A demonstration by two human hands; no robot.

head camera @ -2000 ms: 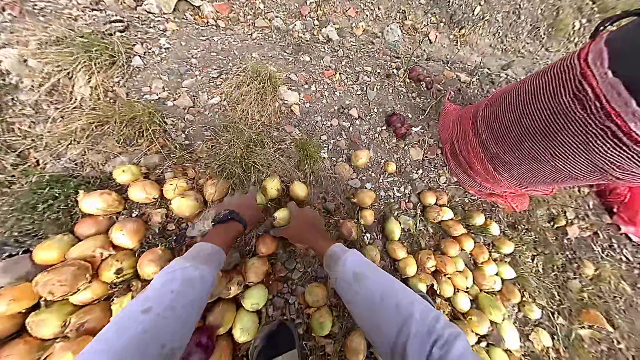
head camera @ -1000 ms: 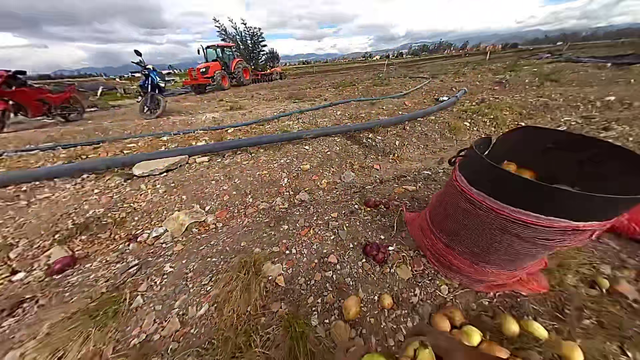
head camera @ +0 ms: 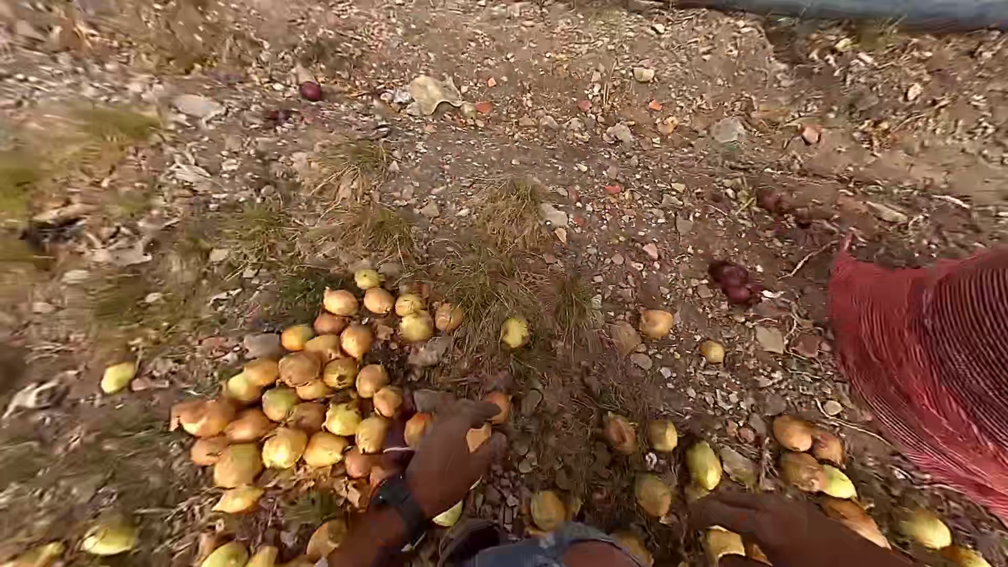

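My left hand (head camera: 453,449), with a dark watch on the wrist, is low over the ground at the right edge of a pile of yellow onions (head camera: 299,368). An onion shows by its fingers, but whether they grip it cannot be told. My right hand (head camera: 748,516) reaches in at the lower right, blurred, among scattered yellow onions (head camera: 703,465); its fingertips are near some of them, and its hold is unclear. Red mesh netting (head camera: 906,346) around a container stands at the right edge, beyond my right hand.
Several red onions (head camera: 734,282) lie left of the netting, and another red onion (head camera: 310,91) lies at the upper left. Dry grass tufts (head camera: 512,213) and stones cover the soil ahead. A dark pipe (head camera: 882,12) crosses the top right.
The view swung up to the field and back down. Two seconds ago both hands were close together among the onions; now they are farther apart, the right one near the scattered onions.
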